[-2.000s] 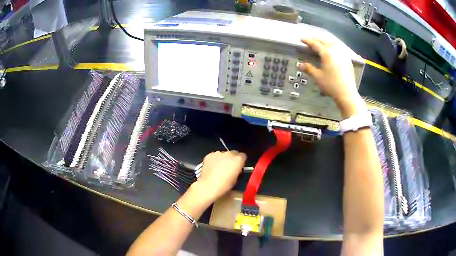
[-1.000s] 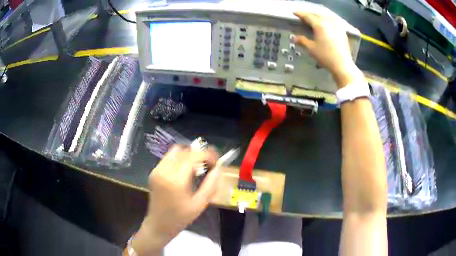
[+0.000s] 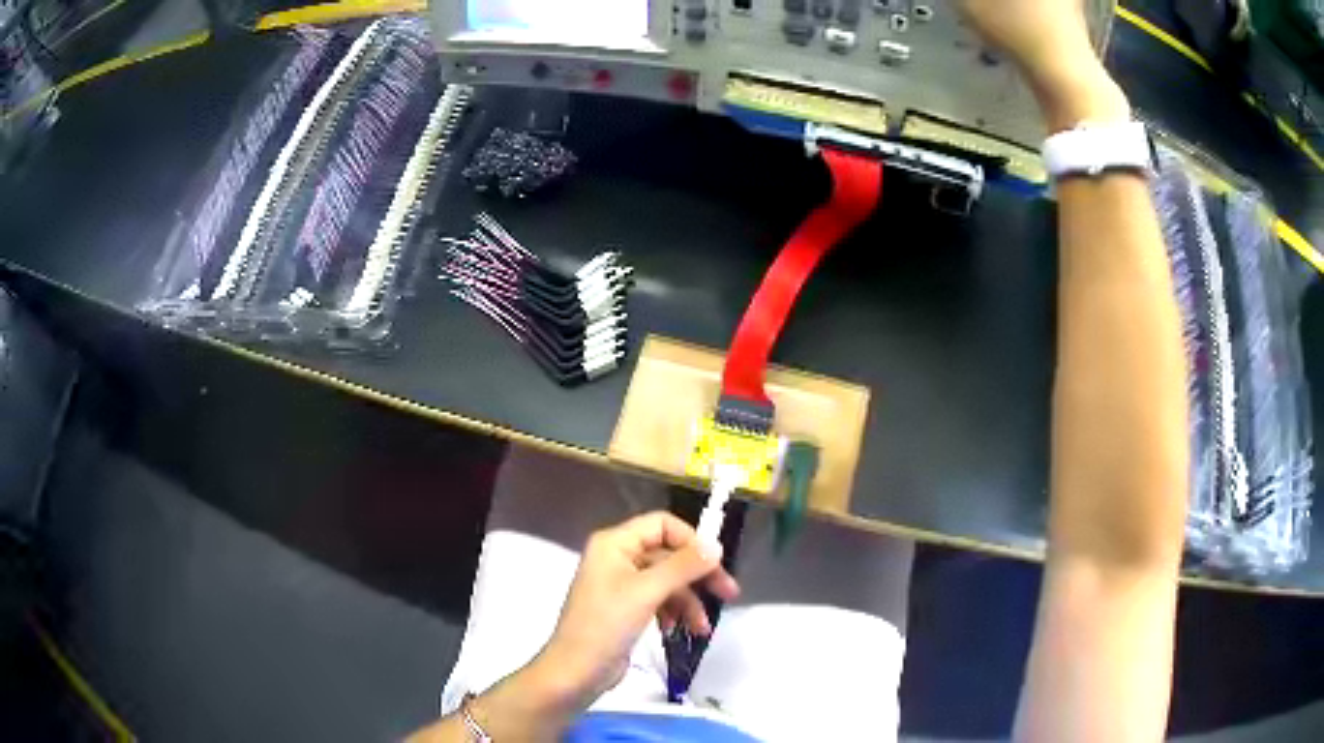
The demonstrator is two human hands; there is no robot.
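My left hand (image 3: 646,588) pinches a cable assembly by its white connector (image 3: 712,514), close below the fixture socket (image 3: 730,457); whether it is seated is unclear. The dark sleeve and wires hang over my lap. The yellow socket sits on the tan fixture board (image 3: 658,395). A red ribbon cable (image 3: 791,283) joins it to the tester (image 3: 574,67). My right hand (image 3: 1028,26) is at the tester's right, cut off by the top edge, fingers hidden. A fanned pile of harnesses (image 3: 559,312) lies left of the board.
Clear plastic trays with rows of harnesses lie at the left (image 3: 331,189) and right (image 3: 1227,349). A dark speckled bundle (image 3: 519,161) lies below the tester. A green piece (image 3: 797,486) stands at the board's right. The bench edge curves above my lap.
The view has tilted down. My left hand has moved from beside the harness pile to the fixture socket, with a white connector in its fingers. My right hand remains by the tester.
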